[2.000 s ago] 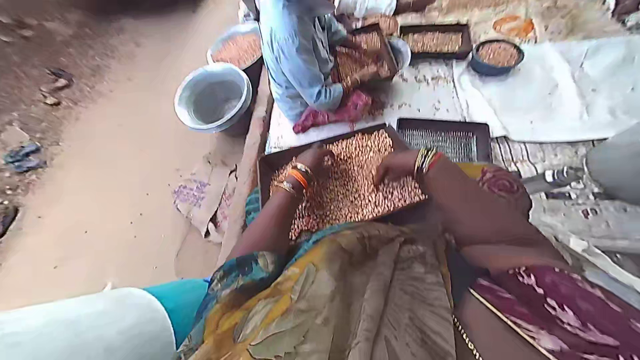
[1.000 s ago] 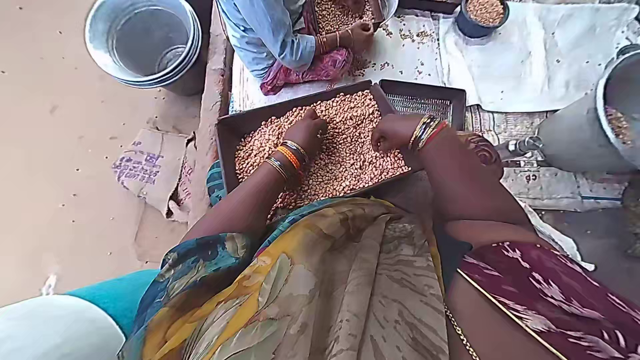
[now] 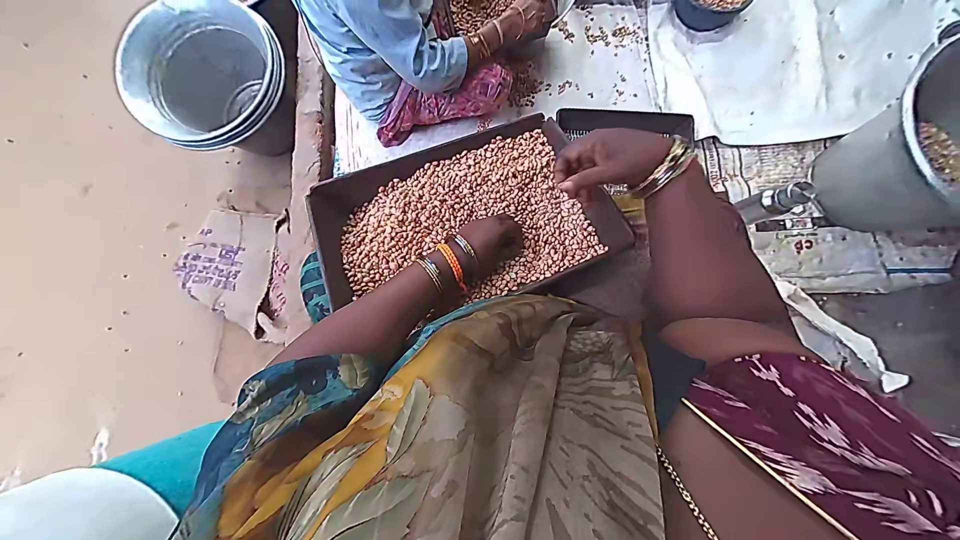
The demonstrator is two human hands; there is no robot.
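Observation:
A dark rectangular tray point(image 3: 324, 232) rests at my lap, its floor covered by shelled peanuts point(image 3: 450, 195). My left hand point(image 3: 491, 241), with orange and gold bangles at the wrist, lies on the peanuts near the tray's near side, its fingers curled down; whether they pinch a peanut is hidden. My right hand point(image 3: 600, 163), wearing gold bangles, is over the right end of the tray with thumb and fingertips close together; anything between them is too small to tell. Behind that hand a second dark tray with a mesh bottom point(image 3: 626, 118) is partly covered.
Stacked metal tubs point(image 3: 202, 75) stand at the upper left. A co-worker's blue sleeve point(image 3: 405, 45) and hands are beyond my tray, over more peanuts. A grey metal bucket point(image 3: 862, 176) stands at the right, a dark bowl point(image 3: 709, 15) on white sheeting point(image 3: 772, 82), and torn sacking point(image 3: 232, 262) at the left.
My right hand has lifted and shifted from the peanuts toward the tray's right far edge. My left hand has moved nearer to me across the peanuts. The view has moved closer to the tray.

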